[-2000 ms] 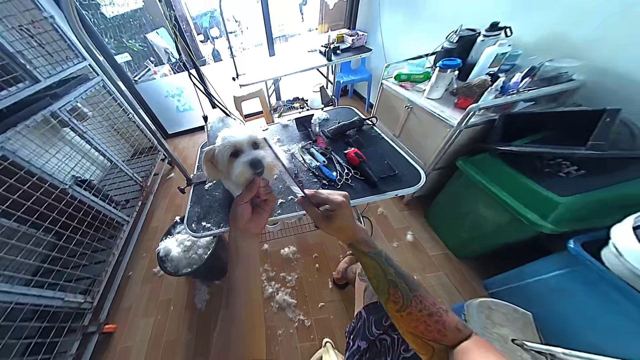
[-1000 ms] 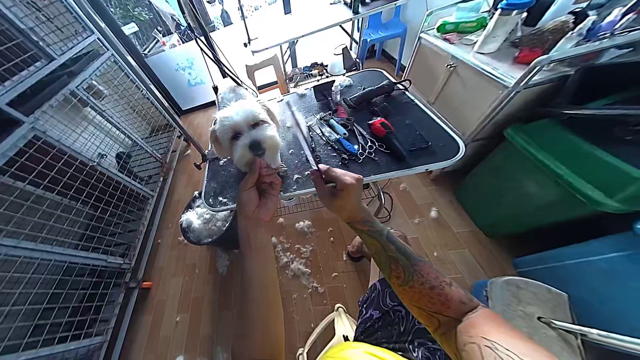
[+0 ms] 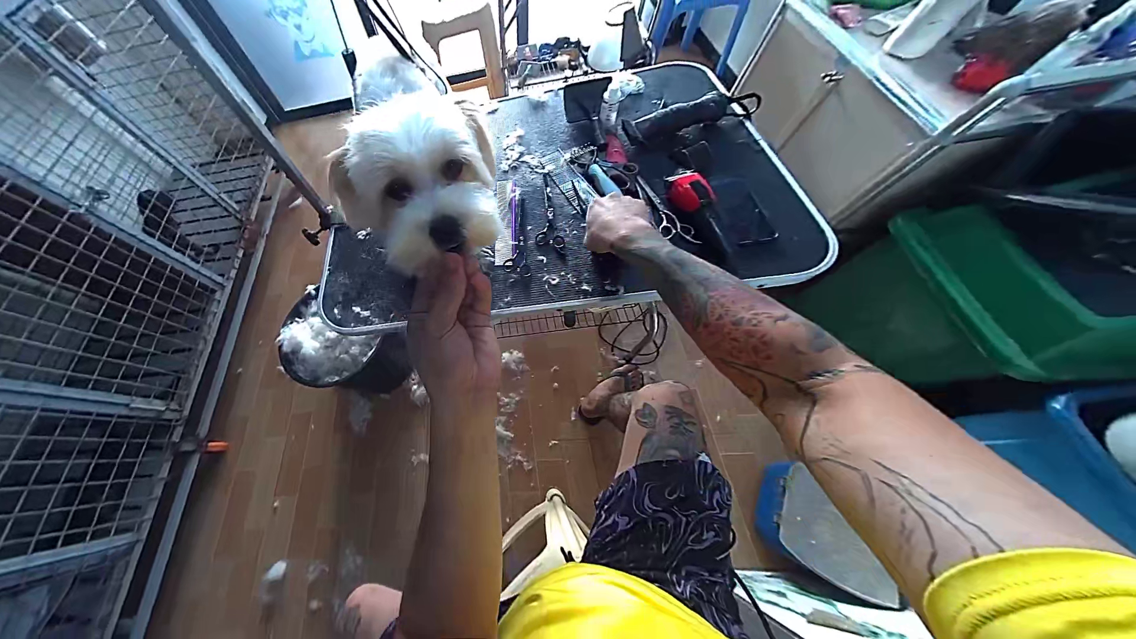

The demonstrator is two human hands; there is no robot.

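Note:
A white dog stands on the black grooming table and faces me. My left hand holds the fur under its chin, just below the nose. My right hand is over the tools at the table's middle, near a blue-handled tool; whether its fingers grip something is hidden. To its left lie grooming scissors and a metal comb, with a purple tool beside it. On its right are more scissors and a red and black clipper.
Metal cages line the left. A black bin full of cut fur stands under the table's left corner. Fur tufts lie on the wooden floor. A cabinet and a green bin stand at the right.
My right hand has moved from beside the dog, where it held a long thin tool, to the tools on the table. My left hand stays at the dog's chin. The view is closer to the table.

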